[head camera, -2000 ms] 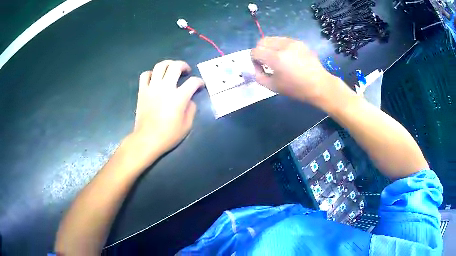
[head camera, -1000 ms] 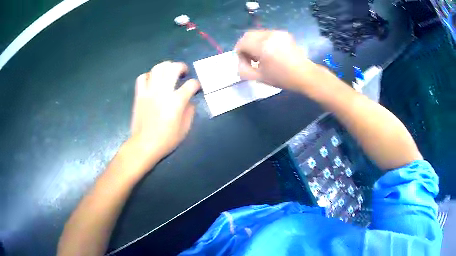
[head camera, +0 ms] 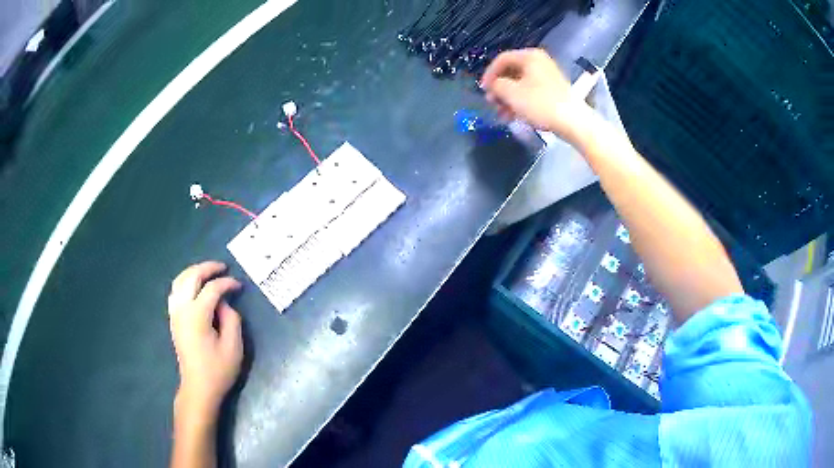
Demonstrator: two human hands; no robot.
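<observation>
A pale flat module (head camera: 315, 224) lies on the dark bench, ribbed along its near side, with small dark holes. Two short red leads with white plugs (head camera: 290, 110) stick out from its far edge. My left hand (head camera: 207, 320) rests on the bench at the module's left end, fingers slightly curled, holding nothing visible. My right hand (head camera: 528, 87) is raised at the upper right, near the blue pieces (head camera: 470, 121) and the white bin. Its fingertips are bent together; whether they hold something tiny cannot be told.
Black cables (head camera: 485, 32) lie in a pile at the top. A white angular bin (head camera: 558, 178) is at the bench edge. Below it a teal crate (head camera: 558, 347) holds rows of modules. A white-edged conveyor (head camera: 91, 192) curves along the left. A small dark square (head camera: 339, 324) lies near the module.
The view has turned and shifted right. My right hand has left the module and moved towards the bin and blue pieces. The whole module now shows, with my left hand still beside it.
</observation>
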